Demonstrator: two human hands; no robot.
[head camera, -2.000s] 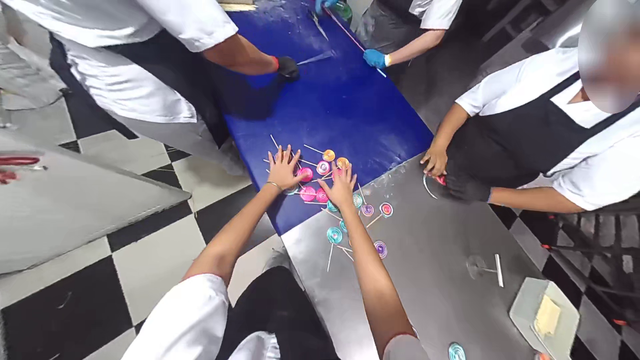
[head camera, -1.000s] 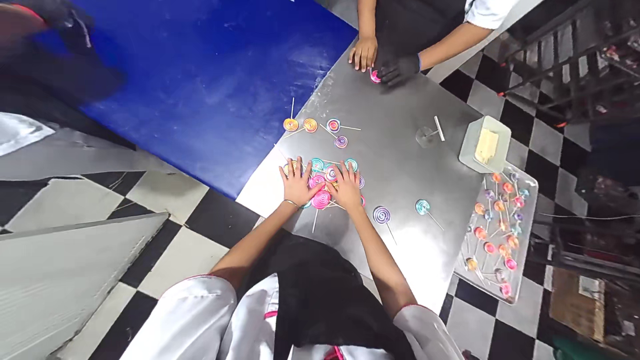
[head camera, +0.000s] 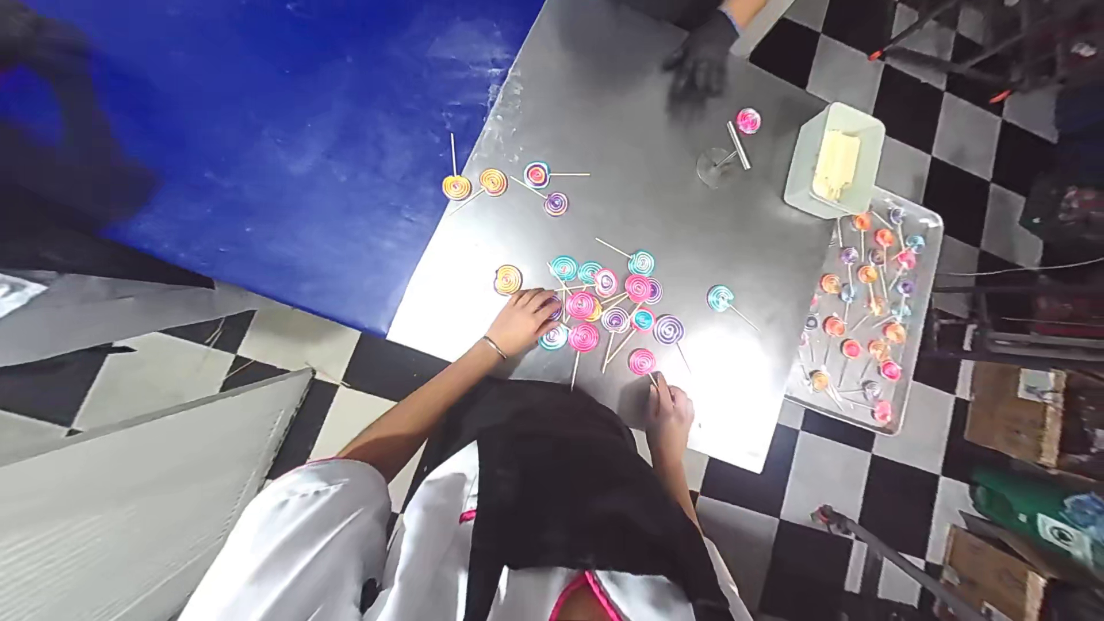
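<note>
On the steel table (head camera: 621, 164) before me lies a loose group of swirled lollipops in pink, teal, purple and yellow. My left hand (head camera: 523, 323) rests at the group's left side, its fingertips over a purple lollipop and beside a pink lollipop (head camera: 582, 305). Whether it grips anything is unclear. My right hand (head camera: 669, 416) pinches the stick of another pink lollipop (head camera: 642, 362) near the table's front edge. A purple lollipop (head camera: 668, 329) lies just above that one. Farther right is a teal lollipop (head camera: 720, 298), and a yellow lollipop (head camera: 508, 279) lies up and left of my left hand.
A blue mat (head camera: 285, 155) covers the left side. Several lollipops lie near its edge. At the right stand a plastic container (head camera: 802, 177) with pale sticks and a tray (head camera: 921, 319) of lollipops. A co-worker's black-gloved hand (head camera: 700, 65) is at the top, near a small stand (head camera: 716, 166).
My hands were together over the lollipops and have moved apart, the right one now at a stick. The lollipops lie more spread out. A pink lollipop now lies by the small stand.
</note>
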